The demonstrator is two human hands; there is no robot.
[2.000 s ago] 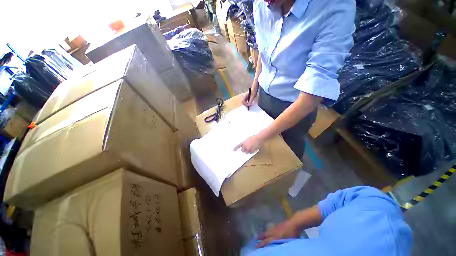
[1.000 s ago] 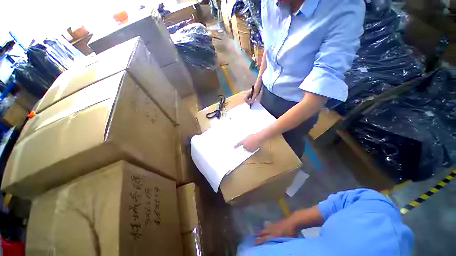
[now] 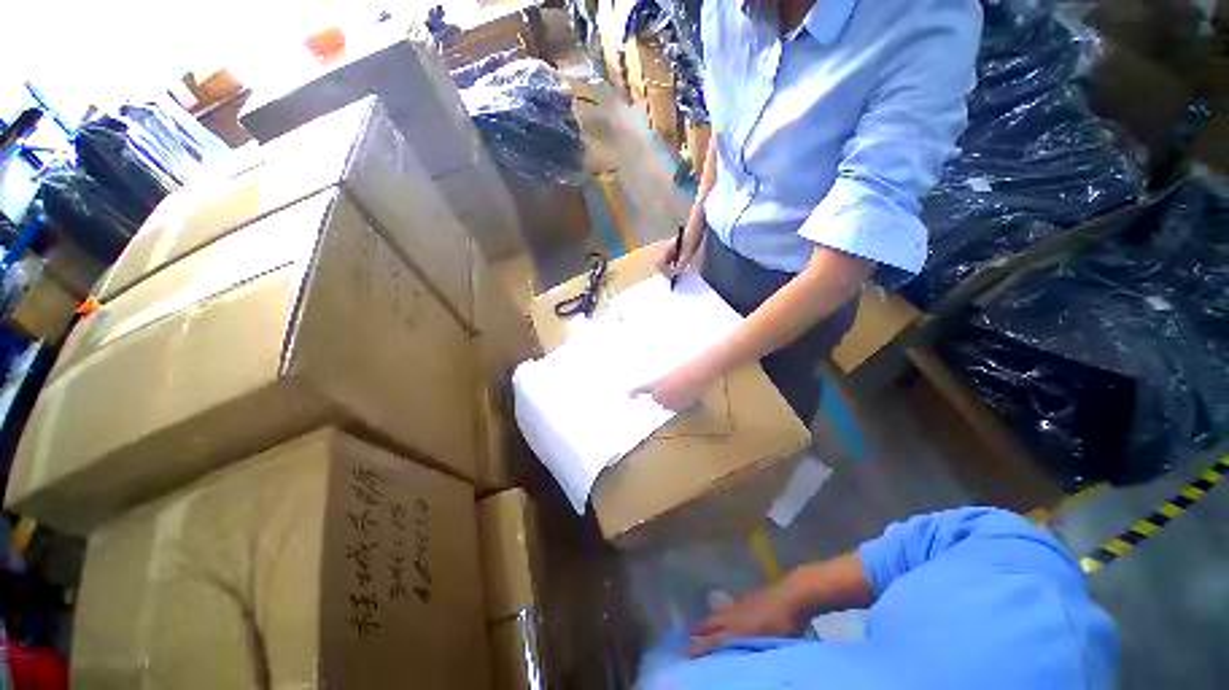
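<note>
My right hand [image 3: 748, 617], in a blue sleeve, is low in the picture. It is blurred, with fingers extended beside blue cloth, and no held object shows. My left hand is not in view. A standing person [image 3: 822, 148] in a light blue shirt leans over large white paper sheets [image 3: 593, 391] on a carton [image 3: 714, 472]. Their one hand holds a dark pen [image 3: 677, 256] at the sheets' far edge; the other presses on the paper. Black looped scissors [image 3: 582, 290] lie beside the sheets.
Big taped cartons [image 3: 175, 351] are piled at left; a lower carton [image 3: 364, 566] has black handwriting. Dark plastic-wrapped goods [image 3: 1051, 337] fill the right. Yellow-black floor tape [image 3: 1159, 512] runs at lower right. A small white paper [image 3: 801, 491] shows beside the sheet-bearing carton.
The view has shifted slightly. The person's hands, the pen and the sheets stay in nearly the same places. My right hand has barely moved.
</note>
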